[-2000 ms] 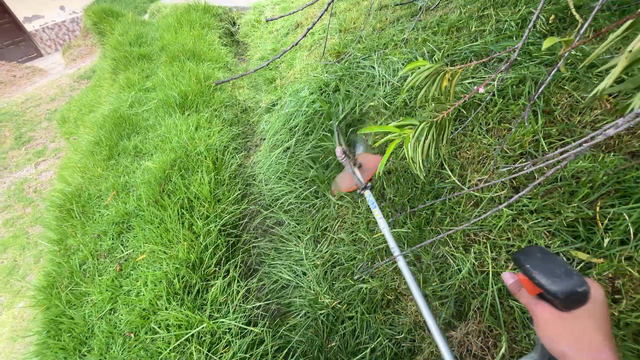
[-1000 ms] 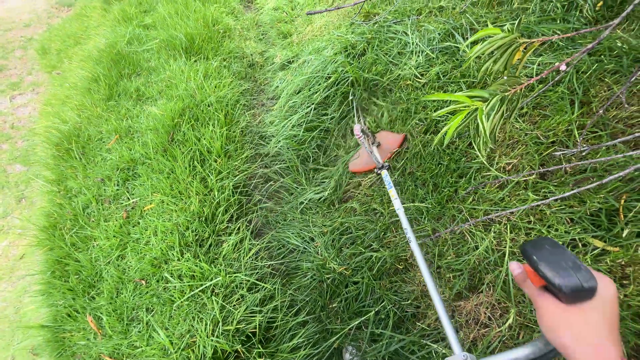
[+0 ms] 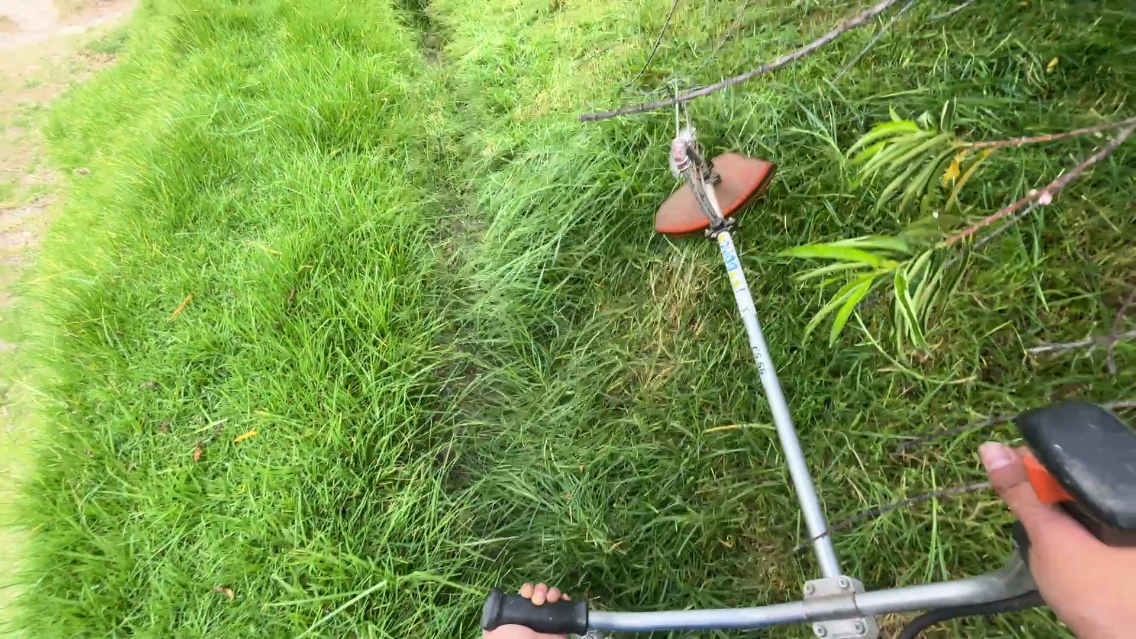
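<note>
A brush cutter reaches from the bottom right into the grass, its metal shaft (image 3: 781, 408) bearing stickers and writing. At its far end an orange guard (image 3: 717, 197) lies over the grass; the cutting part cannot be made out. My left hand (image 3: 531, 612) wraps around the black rubber grip (image 3: 535, 612) at the left end of the handlebar (image 3: 710, 617), only fingertips and a bit of palm showing. My right hand (image 3: 1069, 550) holds the black control handle (image 3: 1083, 461) with its orange part, thumb beside the orange. A clamp (image 3: 837, 606) joins handlebar and shaft.
Thin bare branches (image 3: 763, 69) cross above the guard. Leafy twigs (image 3: 887, 257) hang to the right of the shaft. Tall bright grass (image 3: 266, 293) stands on the left, divided from the darker grass by a narrow furrow (image 3: 453, 382). A pale dirt strip (image 3: 31, 160) runs along the far left.
My left hand, out of view in both earlier frames, now shows on the left grip at the bottom. More of the handlebar is visible. My right hand stays on the control handle.
</note>
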